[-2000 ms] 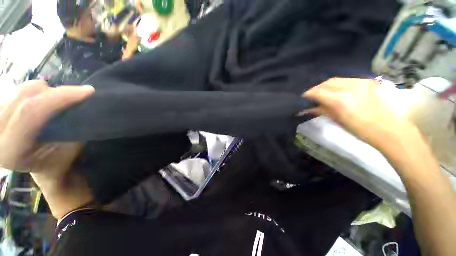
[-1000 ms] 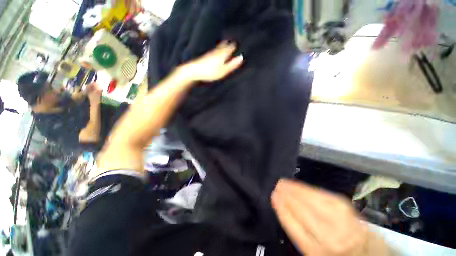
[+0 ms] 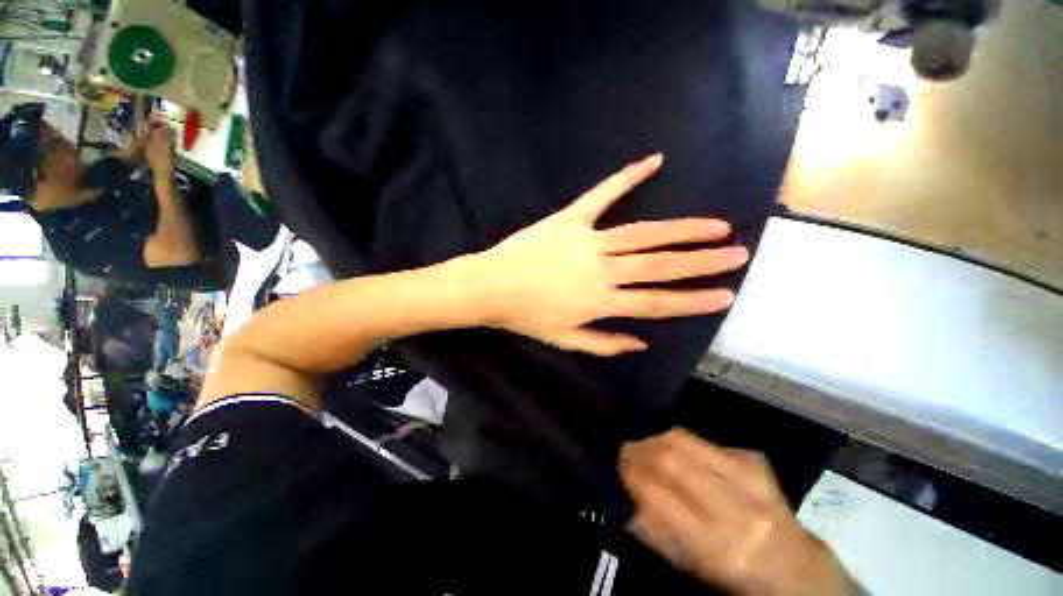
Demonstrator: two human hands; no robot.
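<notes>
A large black garment covers the table and hangs over its front edge onto my lap. My left hand lies flat on the cloth, palm down with fingers spread towards the right. My right hand is at the cloth's lower edge by my lap, with its fingers curled and slightly blurred. The fingertips meet the dark cloth, but the frame does not clearly show a grip. Part of the sewing machine shows at the top right beside a bright light on the cloth.
The white table edge runs along the right, with a tan tabletop behind it. A person in dark clothes works at the upper left near a machine with a green disc. Cluttered items lie at left.
The garment is no longer stretched between both hands; it lies spread over the table. My left hand has moved right and down and flattened on it. My right hand has stayed low by the cloth's edge since the previous frame.
</notes>
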